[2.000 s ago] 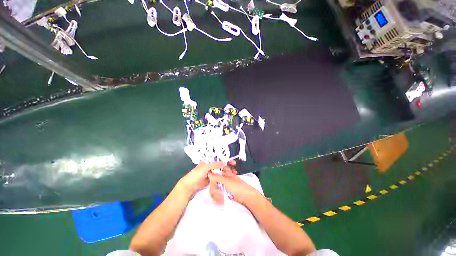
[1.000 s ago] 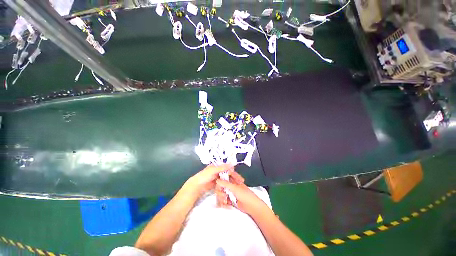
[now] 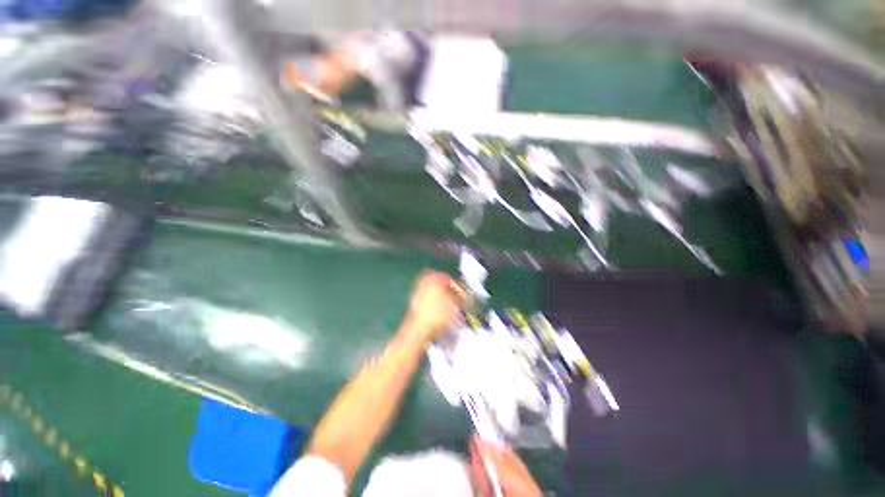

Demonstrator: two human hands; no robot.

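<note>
A bundle of units (image 3: 509, 374), white coiled cables with small boards fanned out at the far end, lies over the green bench and the edge of the black mat. My right hand (image 3: 505, 469) is closed around the cable ends at the bottom of the picture, partly cut off. My left hand (image 3: 439, 303) is at the bundle's far left, beside a white block (image 3: 473, 275). The picture is blurred, so I cannot tell whether the left fingers hold a board.
More corded units (image 3: 543, 189) lie on the strip beyond the bench. A person's hand (image 3: 330, 76) shows across it. A metal post (image 3: 291, 146) stands at the upper left, white trays (image 3: 49, 248) at the bench's left end, a blue tote (image 3: 243, 447) below, instruments (image 3: 825, 214) at right.
My left hand has left the cable ends and moved forward to the boards. My right hand stays on the cords. The view has swung left, bringing in the white trays and another person.
</note>
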